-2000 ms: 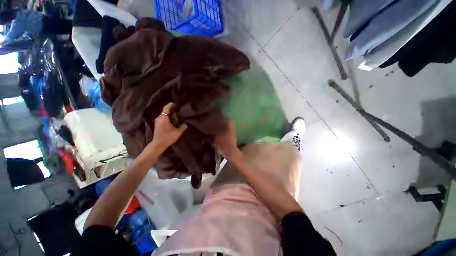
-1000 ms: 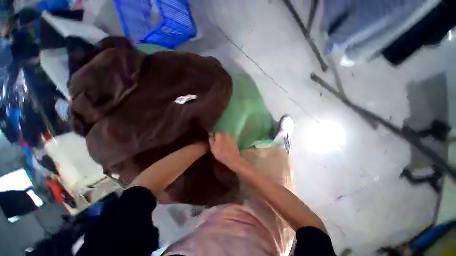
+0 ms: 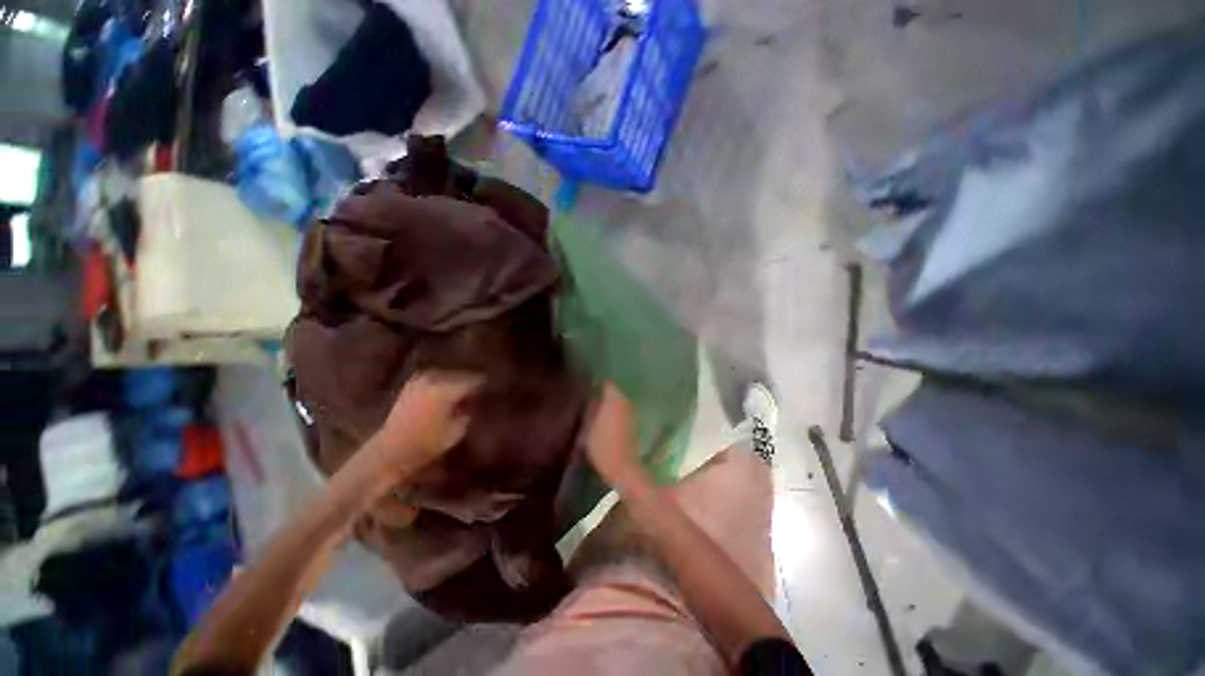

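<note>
A big heap of brown garments (image 3: 436,264) bulges from the top of the green woven sack (image 3: 628,330), which stands on the floor against the wearer's front. My left hand (image 3: 434,412) is on the heap near its middle, its fingers bent into the brown cloth. My right hand (image 3: 608,429) is at the right edge of the heap, where cloth and sack meet. It is blurred, and its fingertips are partly hidden, so its grip cannot be told.
A blue plastic basket (image 3: 612,99) with a whitish item stands beyond the sack. A white bin (image 3: 456,66) holds dark cloth. A cream table (image 3: 212,264) is at left. Blue-grey garments (image 3: 1057,264) hang at right above metal rack legs (image 3: 852,528).
The garment with the white label no longer shows its label, and the heap looks more bunched. My left hand has moved left, apart from my right hand. The view has shifted.
</note>
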